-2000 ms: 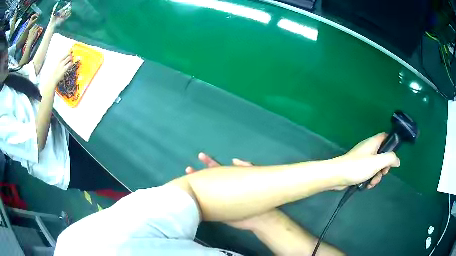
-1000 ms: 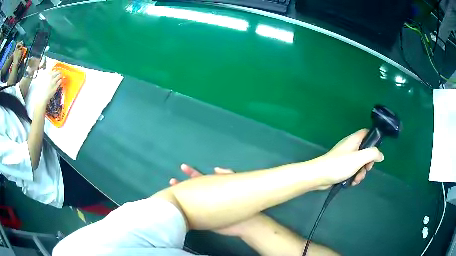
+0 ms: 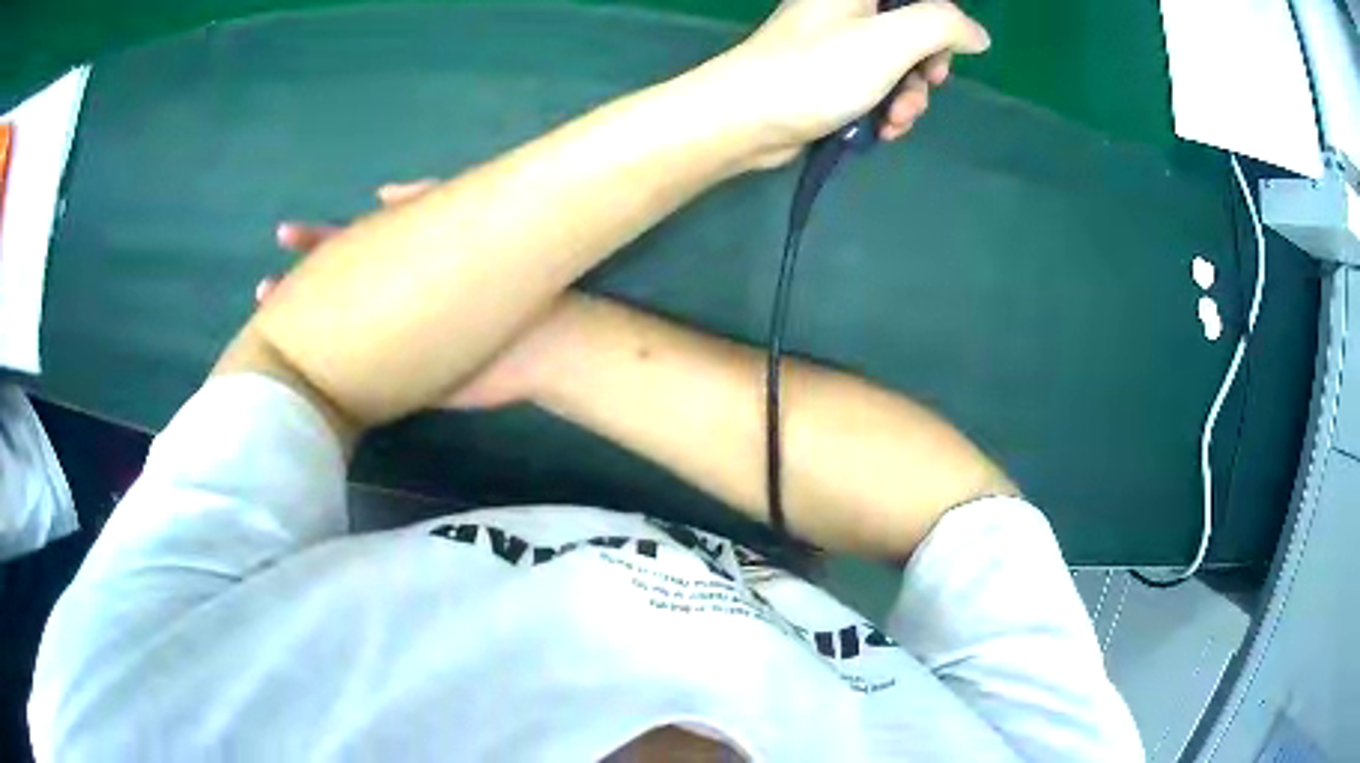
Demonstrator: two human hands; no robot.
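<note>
My left hand (image 3: 853, 63) is at the top edge, closed around the black grip of the barcode scanner (image 3: 856, 134); the scanner's head is out of the picture. The thin black scanner cable (image 3: 776, 328) hangs from the grip and crosses over my right forearm towards my shirt. My arms are crossed, the left over the right. My right hand (image 3: 310, 236) is mostly hidden behind my left forearm; only spread fingertips and part of the heel of the hand show over the dark green mat (image 3: 970, 283). Nothing is seen in it.
The glossy green belt (image 3: 1044, 60) runs along the top. A white sheet (image 3: 1245, 75) is at the top right, with small white pieces (image 3: 1207, 318) and a white cable (image 3: 1226, 395) below. At left are another white sheet (image 3: 33, 224), an orange tray's edge (image 3: 5, 164) and a person's sleeve (image 3: 27, 477).
The view has tilted down towards my body, so both hands sit higher and further left, and my shirt now shows. The scanner's head has left the picture. The grip is unchanged.
</note>
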